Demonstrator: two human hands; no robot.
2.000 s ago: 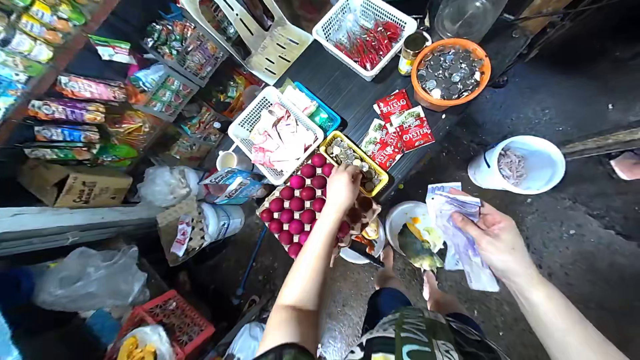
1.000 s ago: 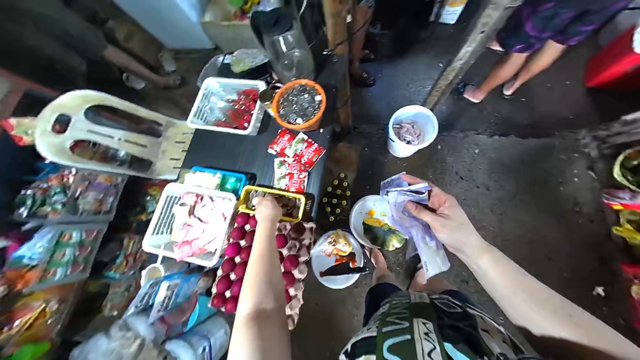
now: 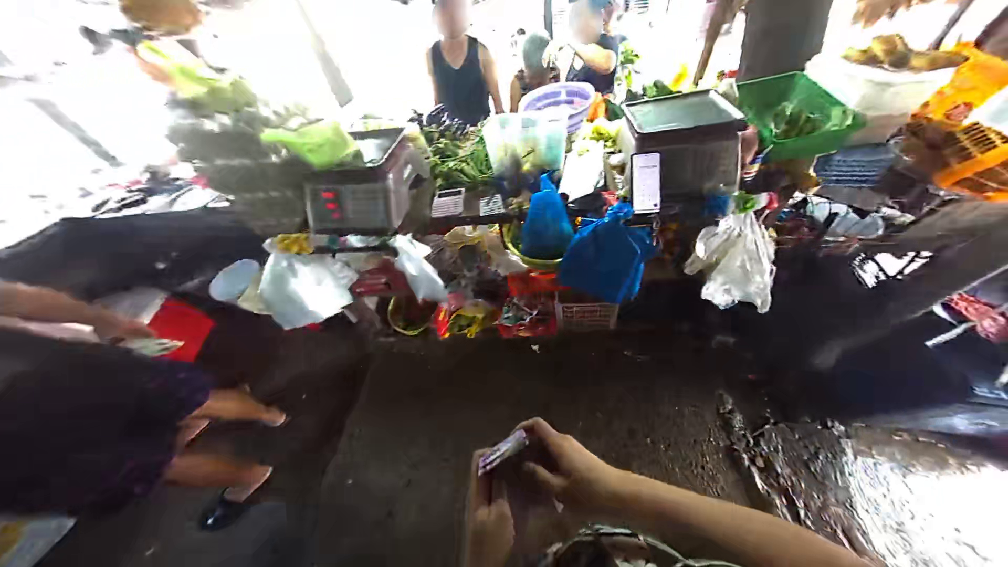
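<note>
Folded banknotes (image 3: 502, 452) are between my two hands, low in the middle of the view. My right hand (image 3: 567, 466) grips them at their upper right end. My left hand (image 3: 490, 504) touches them from the lower left, its fingers partly hidden, so its hold on them is unclear. Ahead is a stall counter with a digital scale (image 3: 350, 206) on the left and another scale (image 3: 683, 130) on the right. Greens (image 3: 457, 153) and a clear plastic container (image 3: 525, 142) stand between the scales.
Blue plastic bags (image 3: 606, 256) and a white plastic bag (image 3: 740, 260) hang from the counter's front. Baskets (image 3: 587, 315) sit beneath it. A person (image 3: 87, 417) in dark clothes stands at the left. Several people are beyond the counter. Wet ground (image 3: 858, 465) lies at the right.
The view has swung from the table with red eggs to a vegetable stall. My left hand has left the yellow basket of coins and come to the banknotes in my right hand.
</note>
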